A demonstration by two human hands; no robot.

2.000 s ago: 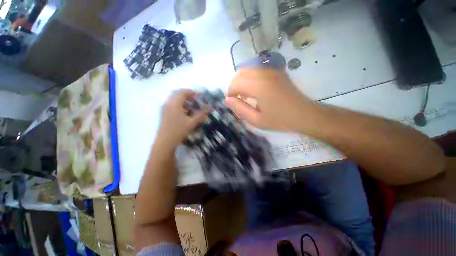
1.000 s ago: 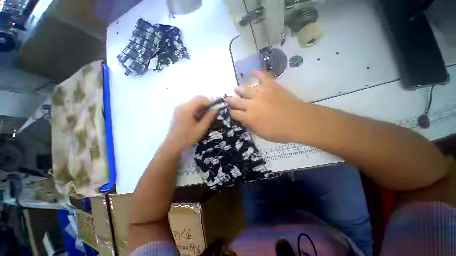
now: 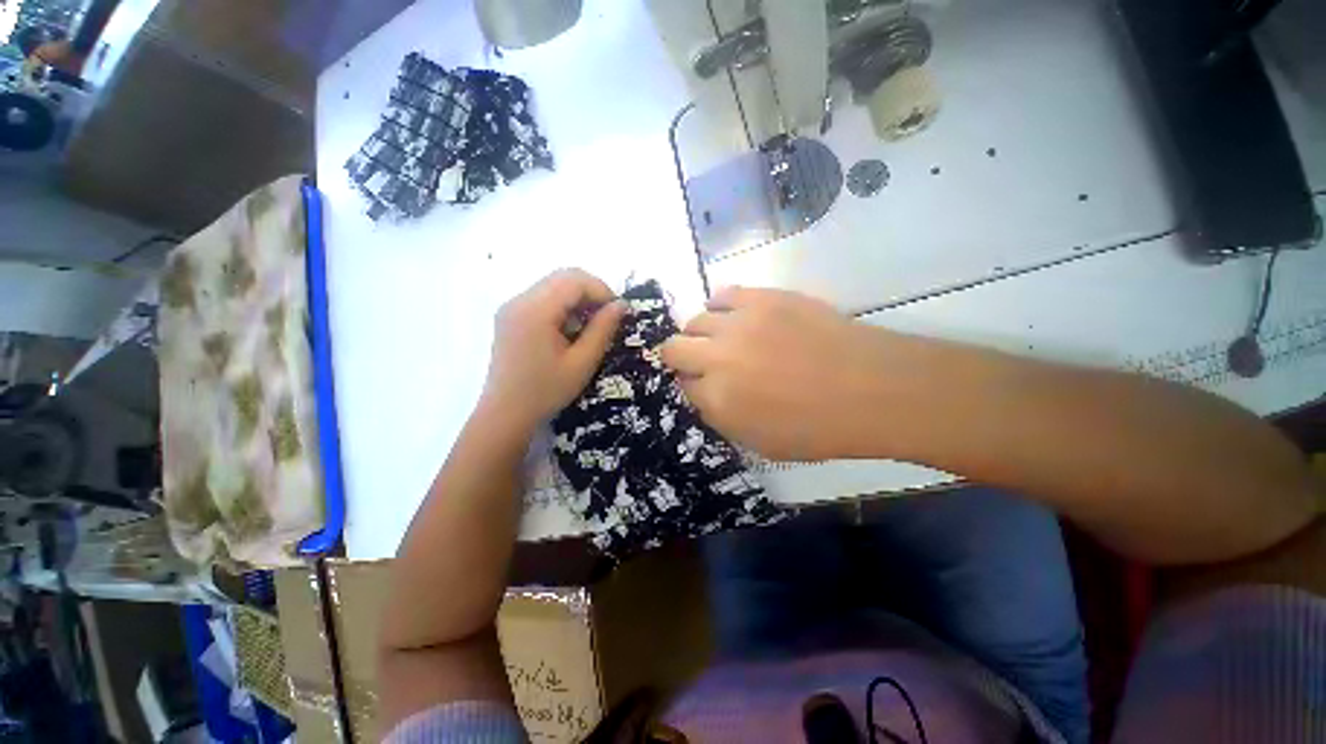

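Observation:
A black-and-white print piece (image 3: 655,451) lies on the white table in front of me, its lower end at the table's front edge. My left hand (image 3: 553,342) grips its upper left edge between thumb and fingers. My right hand (image 3: 764,371) holds its upper right edge, with curled fingers partly hiding it. A second black-and-white print pile (image 3: 451,138) lies at the table's back left. The sewing machine's needle area (image 3: 793,175) is beyond my right hand, with no fabric under it.
A cream-and-green blotched cloth (image 3: 240,378) with a blue rim (image 3: 323,378) stands along the table's left side. A brown carton (image 3: 545,661) is below the front edge. A black flat rectangle (image 3: 1222,131) with a hanging cord is at the right. A yellowish round part (image 3: 905,105) is beside the needle.
The fabric was blurred in motion and now lies flatter on the table. My right hand has moved down from near the needle plate to the fabric's right edge. My left hand stays at its upper left.

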